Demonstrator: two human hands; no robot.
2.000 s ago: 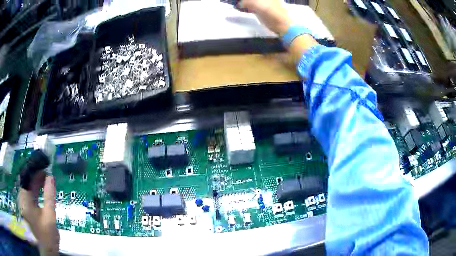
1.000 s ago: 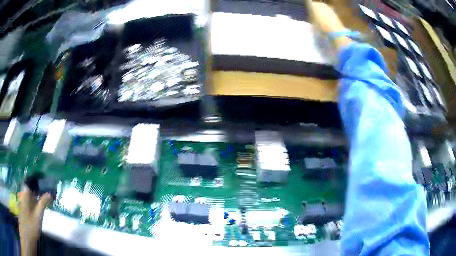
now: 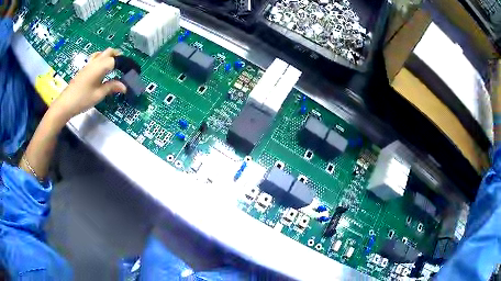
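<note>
My left hand [image 3: 90, 82], at the upper left over the green printed circuit board [image 3: 214, 110], has its thumb and a black-covered finger on a dark grey relay [image 3: 133, 83]. The relay is low over or on the board; its underside is hidden. My right hand is out of the picture; only the blue sleeve shows at the right edge. Other grey relays [image 3: 193, 59] stand in pairs on the boards. A larger dark relay [image 3: 250, 129] stands against tall white blocks [image 3: 273, 86].
A black bin of silver metal parts [image 3: 318, 24] lies behind the rail. An open brown carton [image 3: 434, 118] with a white slab is at the upper right. A bright metal rail [image 3: 165, 189] with yellow tape [image 3: 49, 85] borders the near side. Another person's blue sleeve shows far left.
The view has swung, so the boards now run diagonally and the bins and carton sit further right. My left hand has moved in over the board. My right hand has left the picture.
</note>
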